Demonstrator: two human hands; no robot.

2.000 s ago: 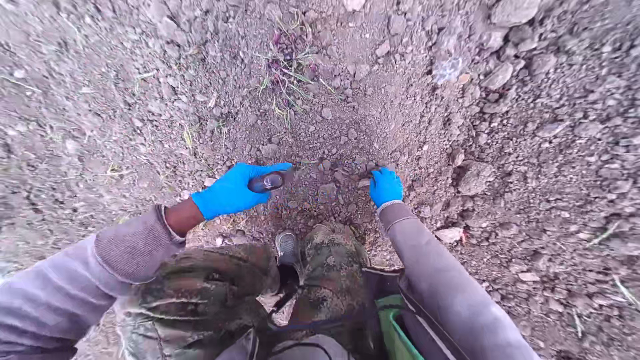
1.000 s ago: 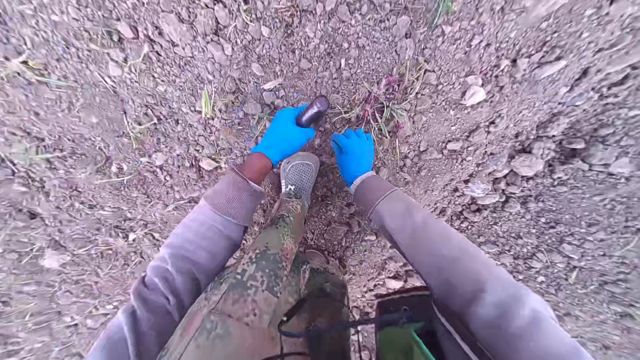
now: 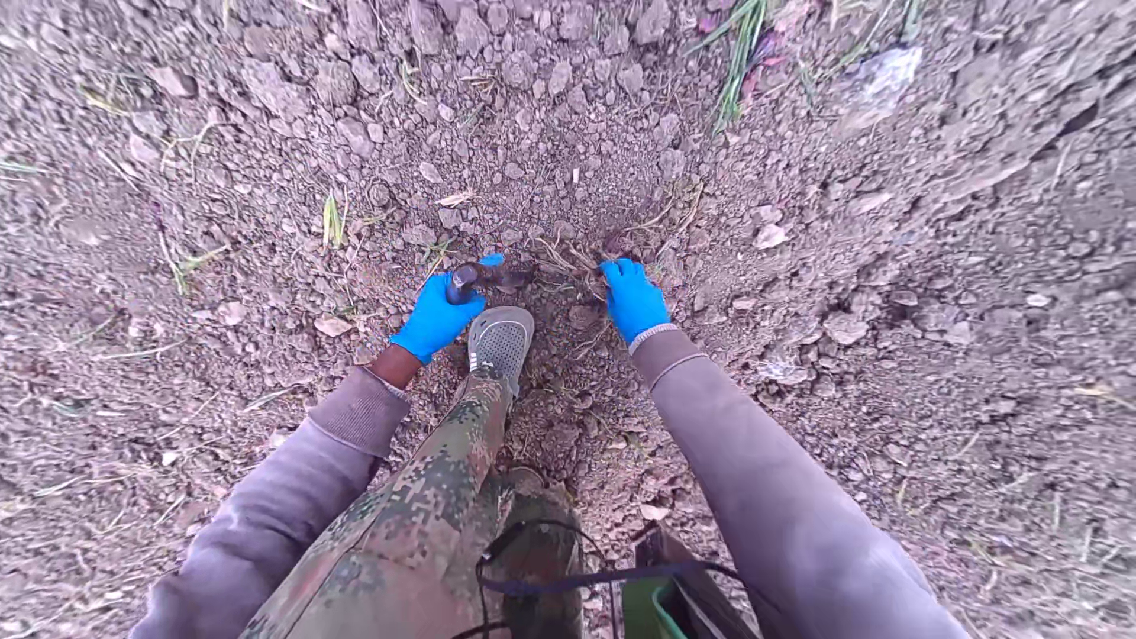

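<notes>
My left hand [image 3: 441,312], in a blue glove, is closed around the dark handle of a hand tool [image 3: 463,282]. The tool's dark, soil-covered head points right, low over the ground just above my shoe. To the right, my right hand [image 3: 634,297], also gloved in blue, has its fingertips down at dry roots or stalks [image 3: 568,264] in the loose soil. Whether its fingers grip any of them cannot be seen clearly. A gap of disturbed soil lies between the two hands.
My grey perforated clog [image 3: 501,342] stands close beside the left hand. Near the bottom are a green container [image 3: 652,608] and a dark strap. Cloddy soil [image 3: 887,426] with stones surrounds me. Green and reddish plants [image 3: 744,58] and a clear plastic scrap [image 3: 887,78] lie at the upper right.
The view has shifted over the ground. The reddish plant, just above my right hand a second ago, is now at the top edge. My right hand is now at dry roots or stalks.
</notes>
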